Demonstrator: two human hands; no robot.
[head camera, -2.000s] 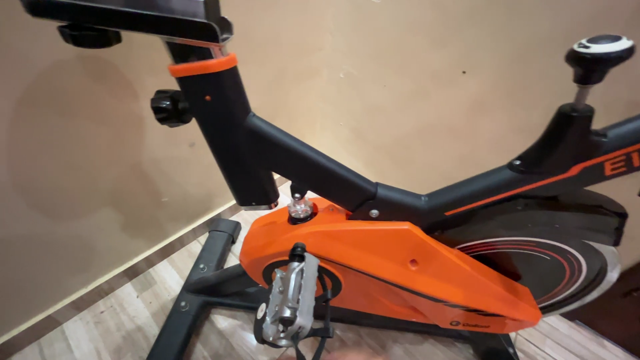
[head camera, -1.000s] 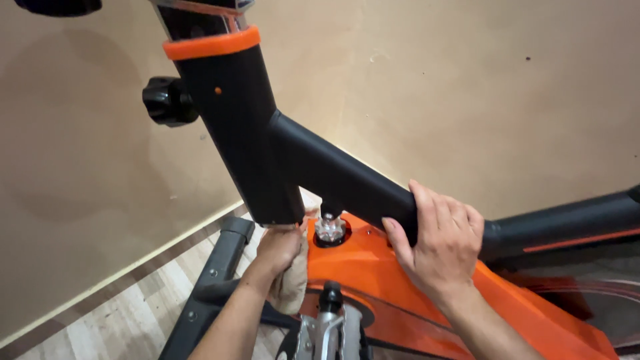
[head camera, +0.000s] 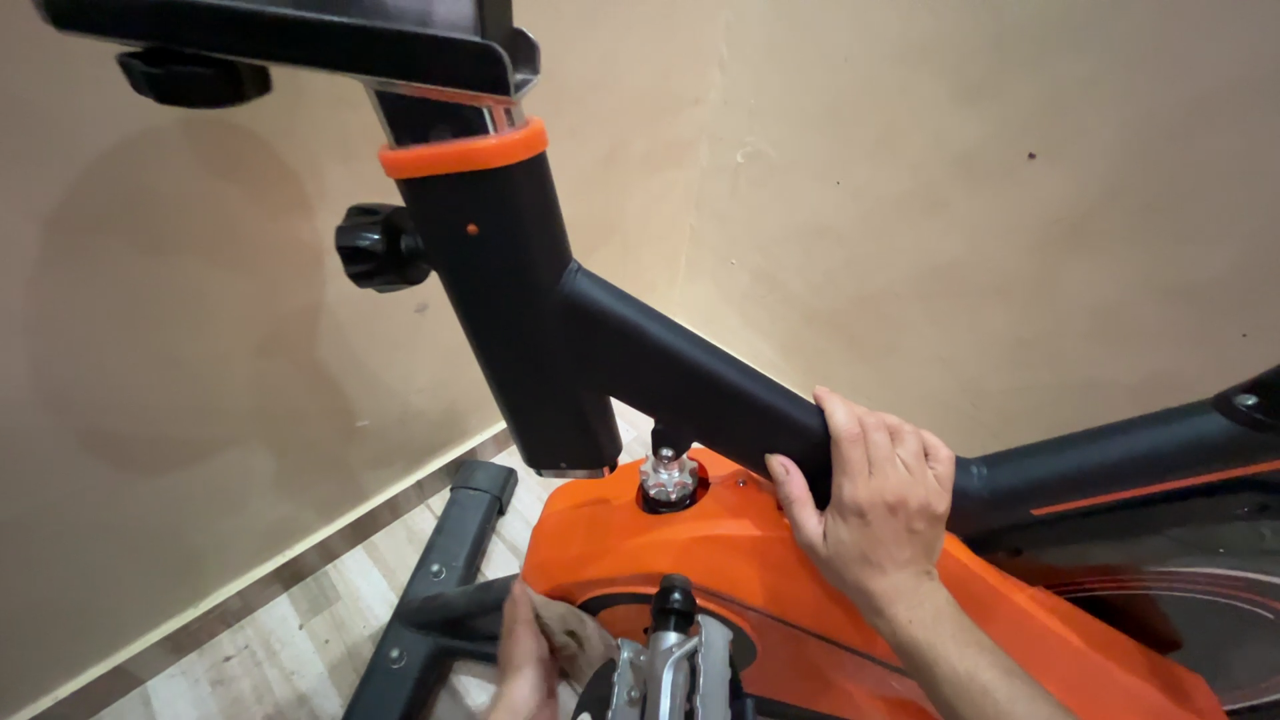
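My right hand (head camera: 885, 490) grips the black frame tube (head camera: 700, 370) of an exercise bike, thumb on the near side and fingers over the top. Low down, my left hand (head camera: 525, 665) is on a beige cloth (head camera: 572, 635) beside the orange plastic housing (head camera: 590, 530); its fingers are partly hidden by the bottom edge of the view and the cloth. Just right of the cloth is the metal pedal (head camera: 672, 670). A clear, ridged knob-like part (head camera: 668, 478) sits in an opening on top of the housing, between my hands.
A black adjustment knob (head camera: 380, 247) sticks out from the upright post below its orange collar (head camera: 465, 150). The black floor stabilizer (head camera: 430, 580) lies at lower left on wood-look flooring. A beige wall (head camera: 900, 200) stands close behind the bike, and the flywheel (head camera: 1190, 620) is at right.
Both hands were out of clear view two seconds ago. Since one second ago, my left hand has moved down with the cloth from the post's lower end; my right hand stays on the tube.
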